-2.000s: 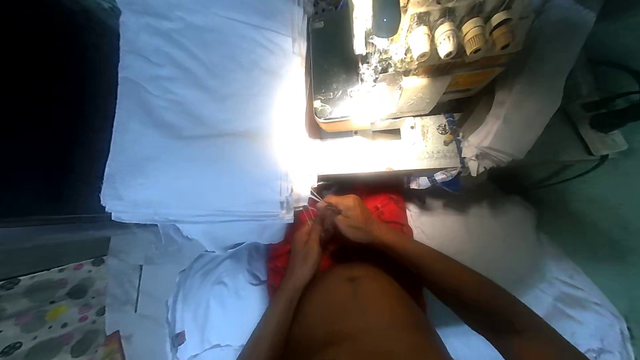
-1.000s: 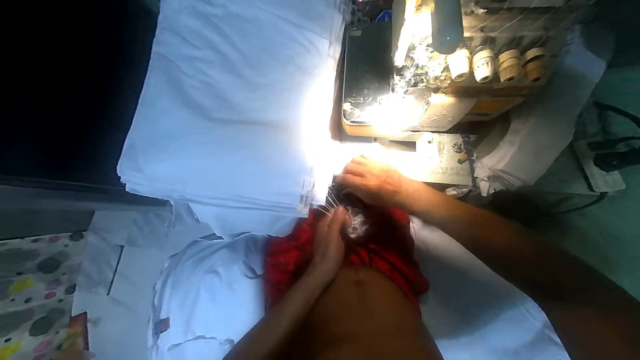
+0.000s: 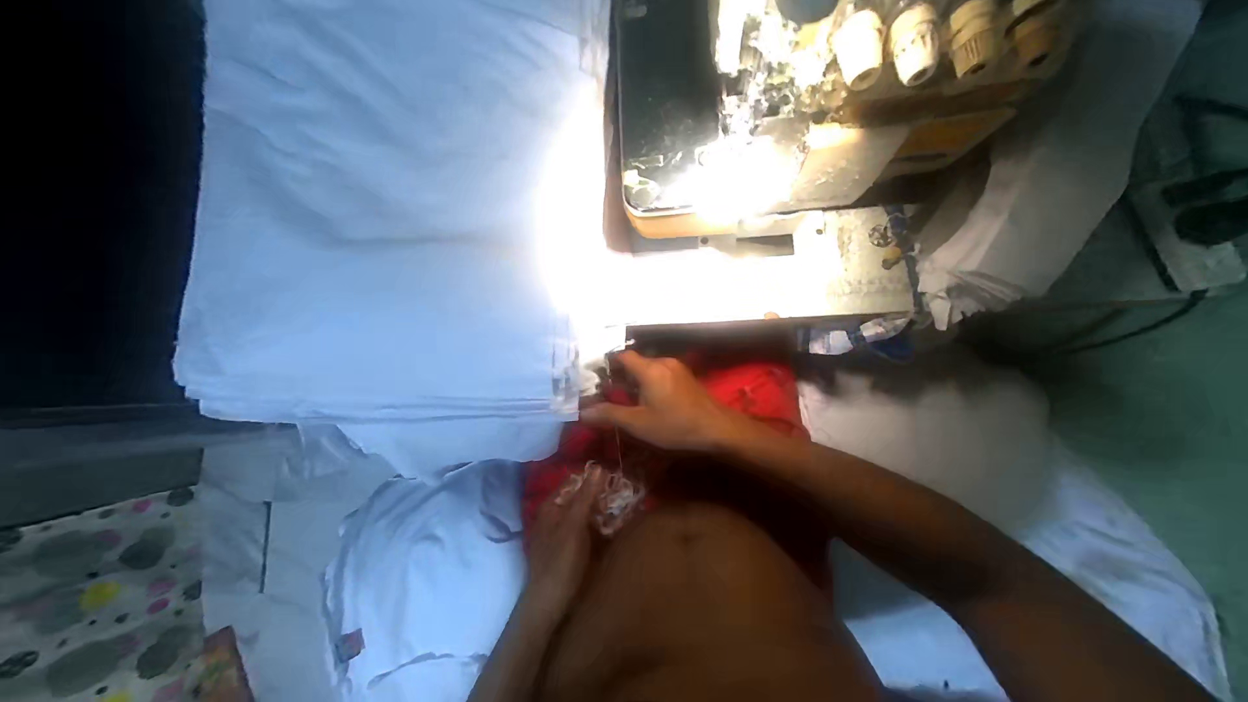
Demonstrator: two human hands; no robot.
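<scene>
Over the red cloth (image 3: 760, 390) on my lap, my left hand (image 3: 570, 522) rests against a tangle of white thread (image 3: 616, 499); its fingers partly hide in the tangle, and its grip is unclear. A thin strand rises from the tangle toward my right hand (image 3: 658, 402). That hand reaches to the table's edge, beside the lower right corner of a stack of white cloth (image 3: 390, 283), thumb and forefinger apart around a small dark and pale thing I cannot make out. The sewing machine (image 3: 673, 117) stands above, its bed (image 3: 741, 283) brightly lit.
Several thread cones (image 3: 915, 44) stand at the top right. White cloth (image 3: 1043, 185) hangs right of the machine. More white fabric (image 3: 429, 575) lies at the lower left, next to a dotted cloth (image 3: 107, 595). A black cable (image 3: 1121, 331) runs at the far right.
The hands were together two seconds ago and are now apart. My right hand has moved to the corner of the cloth stack; my left stays low by the thread tangle.
</scene>
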